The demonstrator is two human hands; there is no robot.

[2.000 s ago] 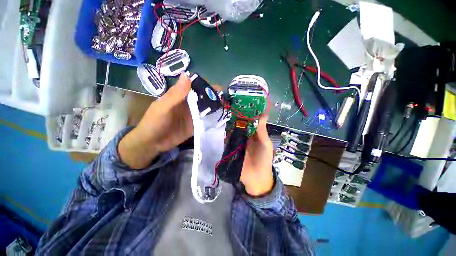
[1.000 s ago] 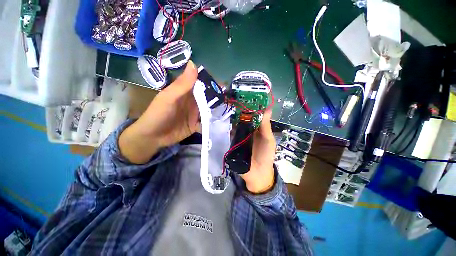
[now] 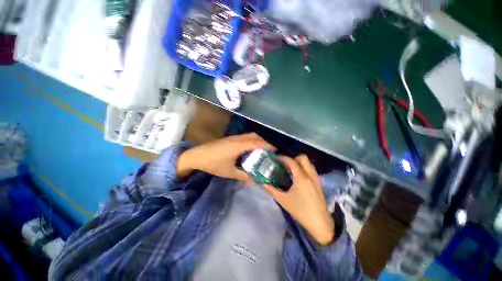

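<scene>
My left hand (image 3: 220, 157) and my right hand (image 3: 306, 198) hold one device (image 3: 267, 168) between them, close to my body, below the bench edge. The frame is blurred. The device shows a silver-white oval end and a green circuit board with a dark part at its right. My left fingers are on its upper left side and my right fingers on its right and lower side. The white housing shell seen earlier cannot be made out; it may be hidden under the hands.
Wired oval heads (image 3: 251, 78) lie beside a blue bin (image 3: 172, 34) of metal parts. Red-handled pliers (image 3: 382, 123) and a white cable (image 3: 405, 82) lie on the green mat (image 3: 325, 93). White trays (image 3: 148, 123) stand left, with cartons below the edge.
The view has turned, so the bench appears shifted right. The hands have come together around the device, which is held tilted and more end-on than before.
</scene>
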